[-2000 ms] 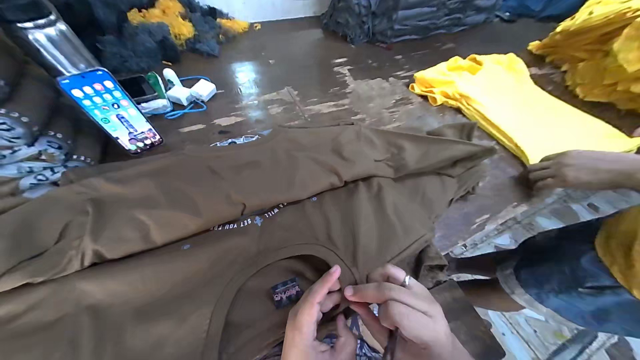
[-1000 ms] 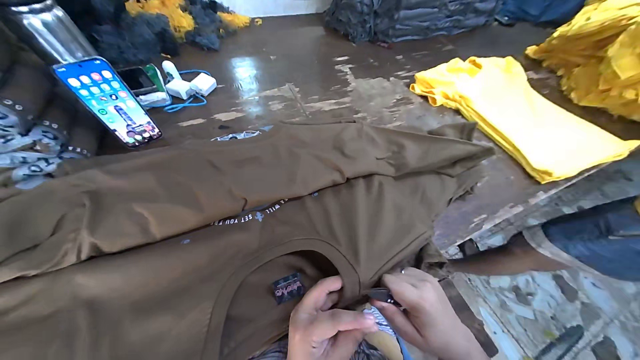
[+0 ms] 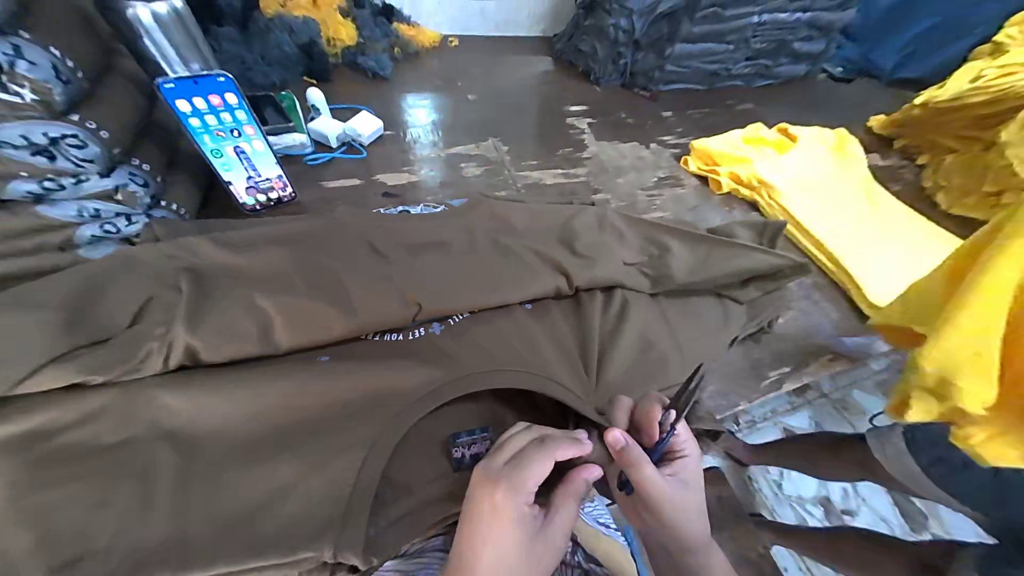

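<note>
A brown printed T-shirt (image 3: 240, 448) lies spread over the near part of the table, its round neckline towards me and a dark neck label (image 3: 470, 448) inside the collar. My right hand (image 3: 660, 472) holds small dark-handled thread snips (image 3: 680, 400), blades pointing up and away, while its thumb and finger pinch the collar edge. Close to its left, my left hand (image 3: 524, 488) is at the neck opening with thumb and fingers curled and a gap between their tips; whether it grips any cloth or thread cannot be told.
Left of the shirt are a pile of printed brown garments (image 3: 72, 160), a lit smartphone (image 3: 228, 140), a metal bottle (image 3: 168, 36) and white chargers (image 3: 344, 128). Folded yellow cloth (image 3: 840, 200) lies at right, beside another person's legs (image 3: 816, 456). Dark bundled cloth (image 3: 704, 40) stands behind.
The snips in my right hand now point upward with their blades exposed. Yellow cloth has come into view hanging at the right. The other person's hand, on the folded yellow cloth two seconds ago, is gone.
</note>
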